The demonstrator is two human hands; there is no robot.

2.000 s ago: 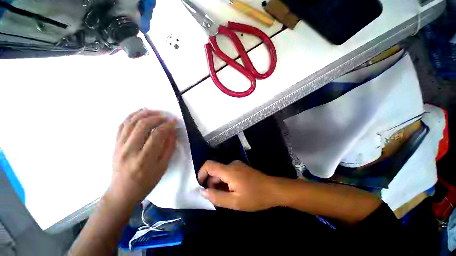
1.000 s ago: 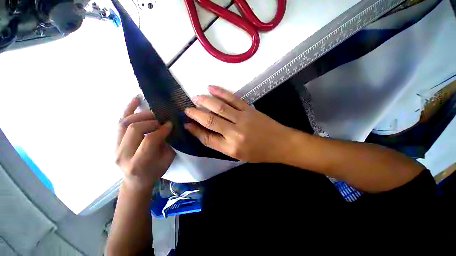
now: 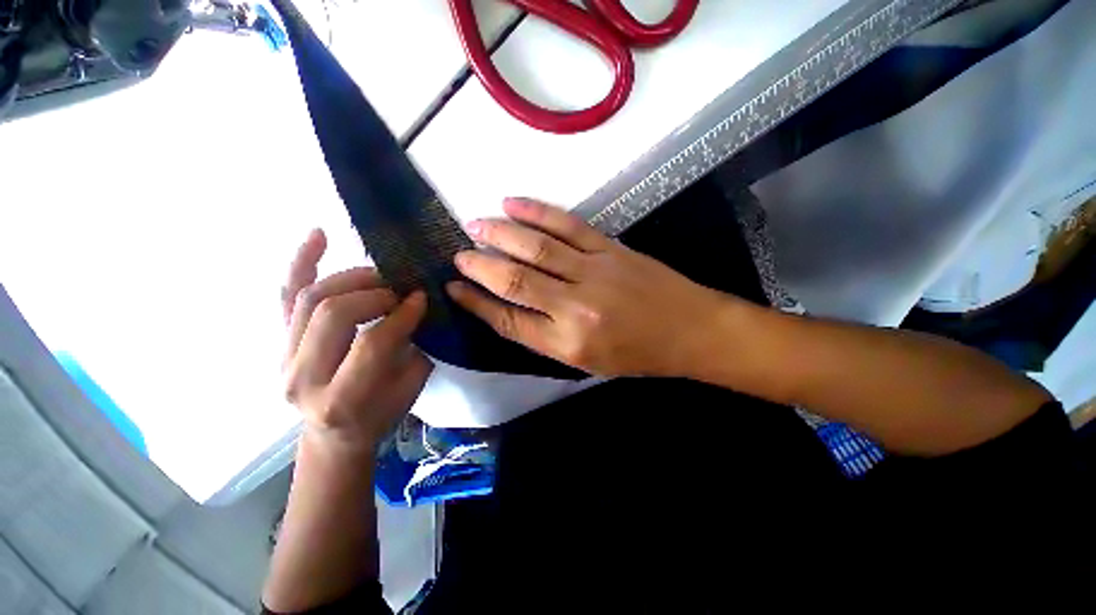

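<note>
A long dark navy to black strip [image 3: 373,180] runs from the machine's needle area [image 3: 258,18] at the upper left down to my hands. It lies along the edge of white fabric [image 3: 463,396], which blends into the bright table. My left hand [image 3: 355,342] pinches the strip's left edge between thumb and fingers. My right hand [image 3: 571,288] lies on the strip's right side, palm down, with fingertips pressing it. The fabric under my right palm is hidden.
Red-handled scissors [image 3: 559,72] lie right of the strip, cut off by the top edge. The ruler-marked table edge [image 3: 733,132] runs diagonally. White cut pieces [image 3: 889,192] hang at the right. A blue basket [image 3: 451,481] with white cord is below the table.
From the earliest frame, the view has shifted closer. The strip now shows broad and face up, my left hand has come to its edge, and my right hand has moved from gripping the corner to lying on it.
</note>
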